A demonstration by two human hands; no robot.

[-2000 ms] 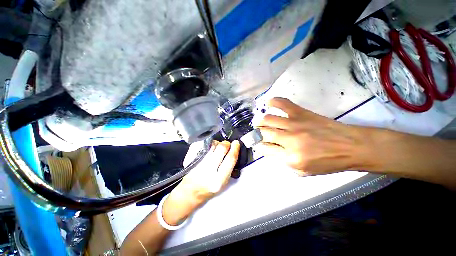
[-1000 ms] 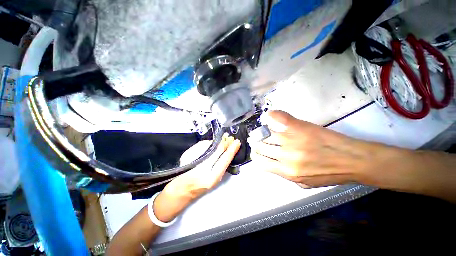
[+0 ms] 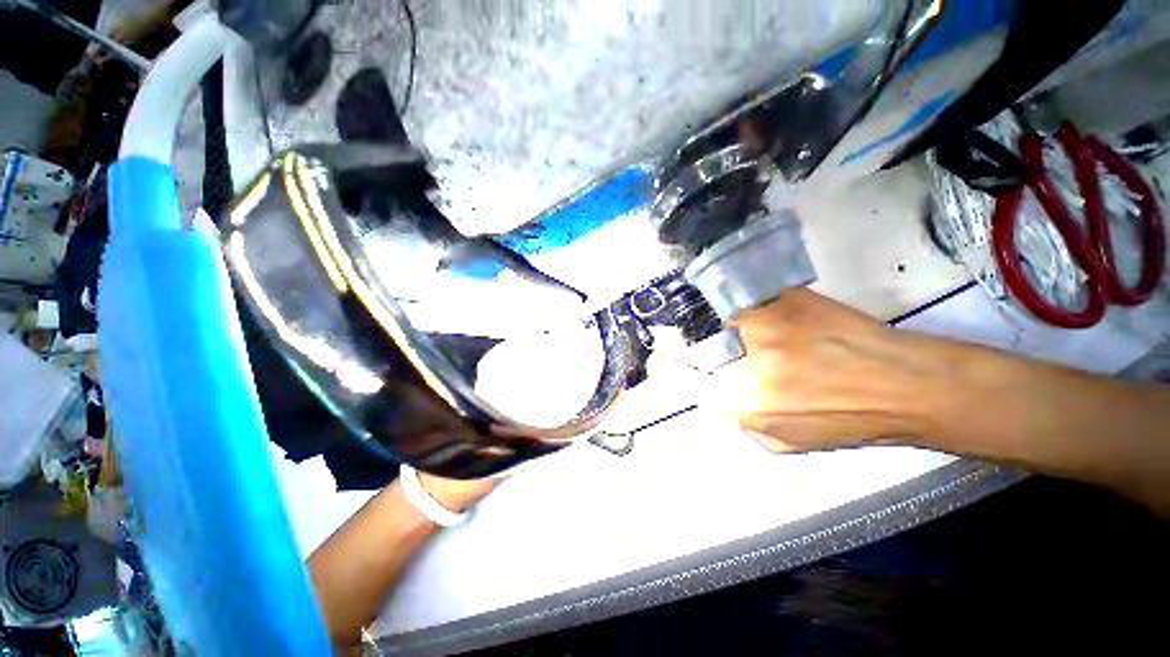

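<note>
The black fabric piece (image 3: 353, 462) shows at the left behind the curved shiny guard (image 3: 385, 347); its other parts are hidden. My left hand (image 3: 459, 490) is mostly hidden behind the guard; only the wrist area with a white band shows, and its fingers are not visible. My right hand (image 3: 828, 372) is curled beside the needle area (image 3: 648, 315), just under the grey knob (image 3: 754, 263). A grey band-like thing is at its fingers. I cannot tell if it grips anything. The sewing machine head (image 3: 539, 103) fills the top.
A light-blue paddle (image 3: 205, 424) on a white neck stands close at the left. Red-handled scissors (image 3: 1097, 244) lie on a pale thread bundle (image 3: 956, 212) at the right. A grey box with a round grille (image 3: 45, 571) is at lower left. The table has a ruler-marked edge (image 3: 770, 552).
The view has shifted, so the machine head and guard appear further right. My left hand has moved left, behind the guard, away from the needle area. Black fabric no longer shows between my hands.
</note>
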